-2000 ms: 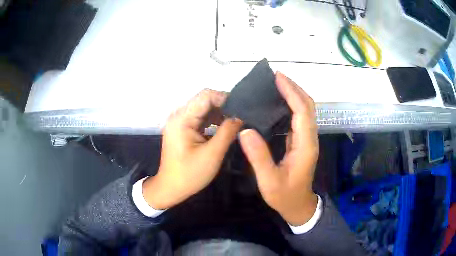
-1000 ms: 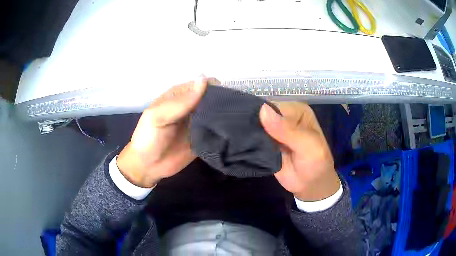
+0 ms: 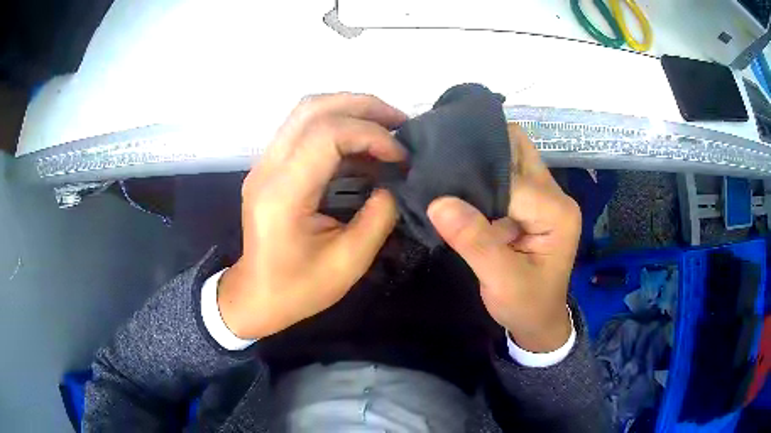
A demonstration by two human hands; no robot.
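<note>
A dark grey fine-ribbed cuff piece (image 3: 461, 152) is held up between my hands, above the lap and over the table's front edge. It is bunched, with a rounded fold at its top. My right hand (image 3: 528, 245) grips its right and lower side, thumb in front and fingers behind, partly hidden. My left hand (image 3: 317, 211) pinches its left edge between fingers and thumb. Whether the piece is a closed ring cannot be told.
The white table (image 3: 211, 76) has a printed measuring strip (image 3: 642, 144) along its front edge. Snips with green and yellow handles (image 3: 630, 25) and a flat black rectangle, perhaps a phone (image 3: 703, 88), lie at the right. A blue crate (image 3: 676, 338) with grey cloth stands below right.
The cuff piece has gone from a pointed fold to spread wide, and is now turned upright and bunched towards my right hand. My left hand has shifted its grip to the left edge.
</note>
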